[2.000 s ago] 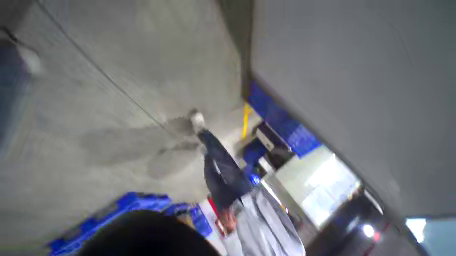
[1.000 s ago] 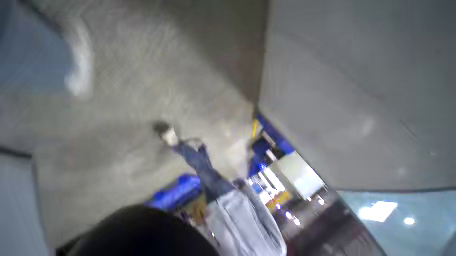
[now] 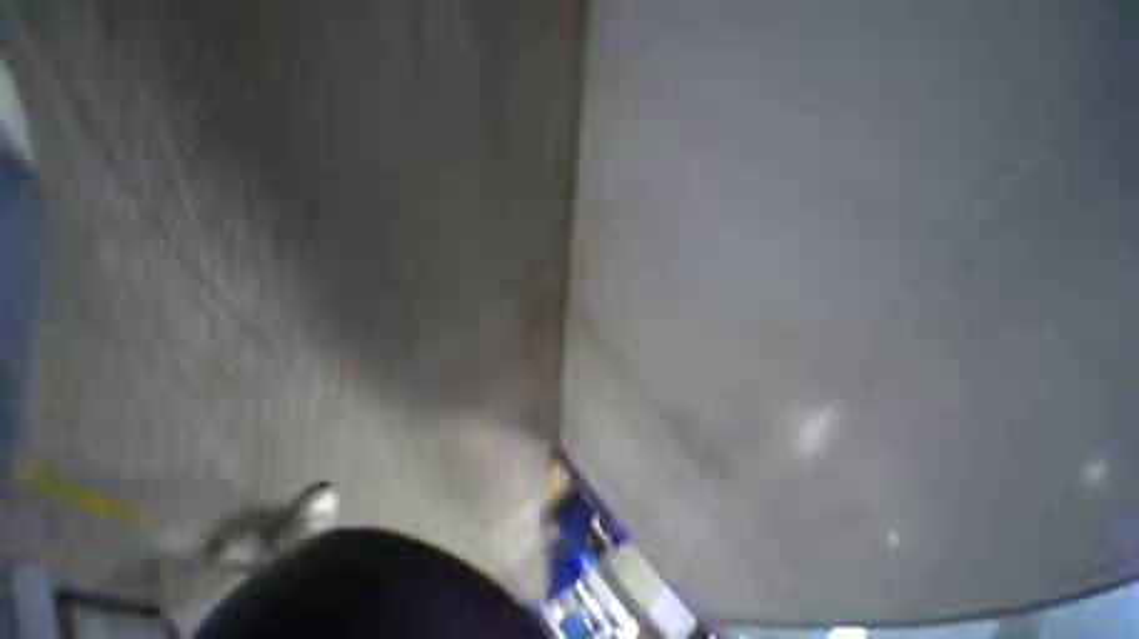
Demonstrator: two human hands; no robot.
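Neither of my hands is in the picture. A large smooth grey panel or wall [image 3: 849,275] fills the right half of the view, with a few soft light reflections on it. Its straight edge meets the speckled grey floor [image 3: 250,250] near the middle. A large black rounded shape [image 3: 369,593] blocks the bottom centre; what it is cannot be told. The picture is sideways and blurred.
A shoe [image 3: 319,509] shows just above the black shape. A yellow floor line [image 3: 81,493] lies at the lower left, above a dark frame [image 3: 113,604]. Blue clothing or material [image 3: 15,287] is at the left edge. Small blurred blue items [image 3: 572,539] stand beyond the panel's lower corner.
The grey panel fills more of the view and its lower corner has moved down. The walking person in the light grey jacket has mostly dropped out of sight. The yellow line at lower left has appeared.
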